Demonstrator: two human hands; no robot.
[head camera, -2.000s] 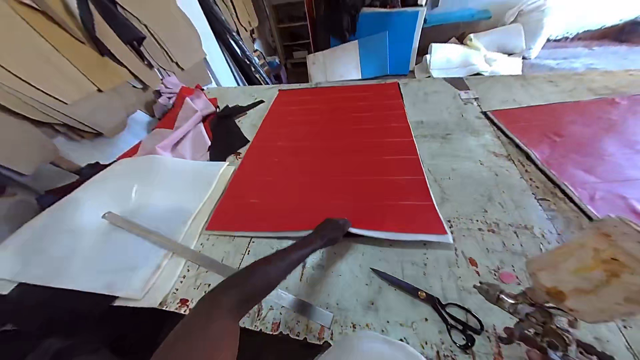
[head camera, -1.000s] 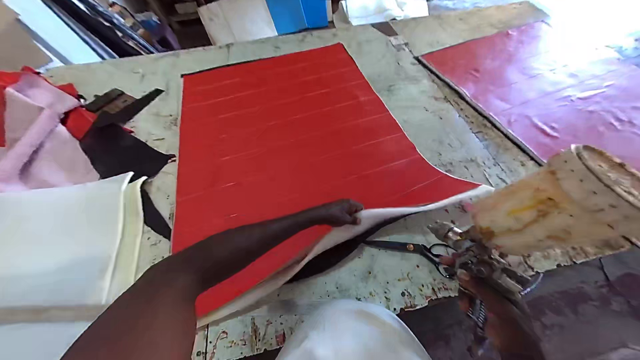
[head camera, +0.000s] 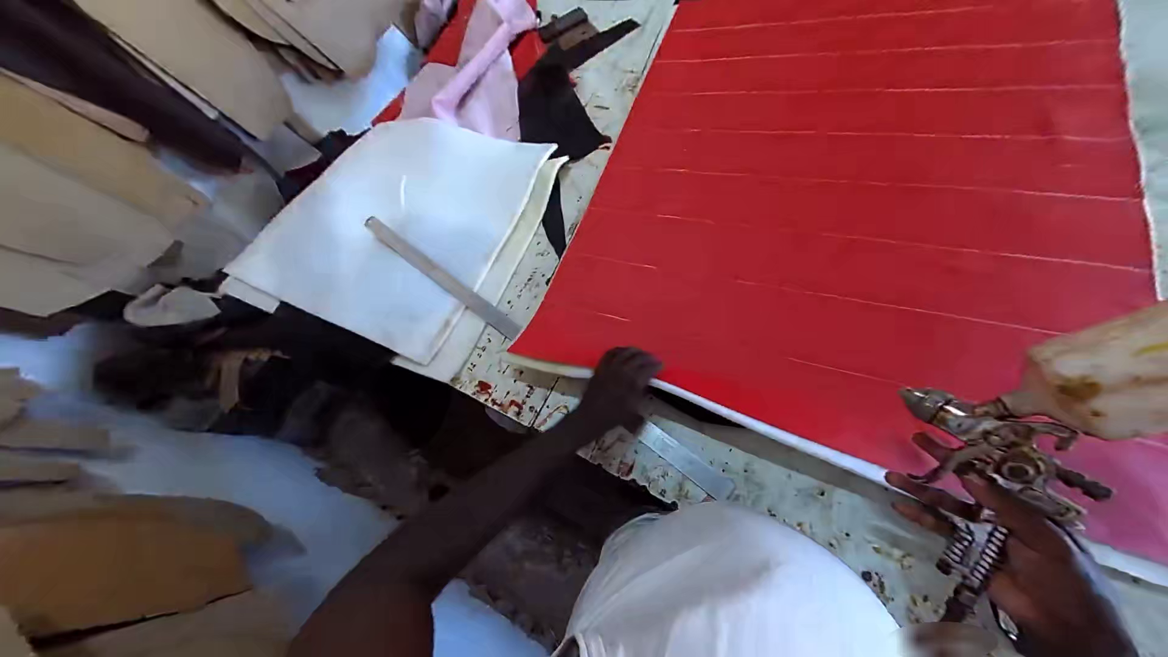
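Note:
A red sheet with thin parallel lines and a pale underside (head camera: 849, 201) lies over the worktable. My left hand (head camera: 624, 379) grips its near edge towards the left corner. My right hand (head camera: 1013, 547) holds a spray gun (head camera: 1004, 456) over the sheet's near edge at the right; its fingers are around the handle, and a stained cup (head camera: 1104, 374) is fixed to the gun. Partly under the sheet, a steel ruler (head camera: 684, 461) shows below my left hand. The scissors are not visible.
White sheets (head camera: 401, 237) lie at the table's left with a metal strip (head camera: 443, 278) across them. Pink cloth (head camera: 484, 82) and black scraps (head camera: 557, 109) are behind them. Brown cut pieces (head camera: 119, 566) are piled at the left, beyond the table's edge (head camera: 547, 411).
My right hand, out of view two seconds ago, has brought the spray gun over the sheet. The sheet's right near corner was raised one second ago. The view has swung left and down.

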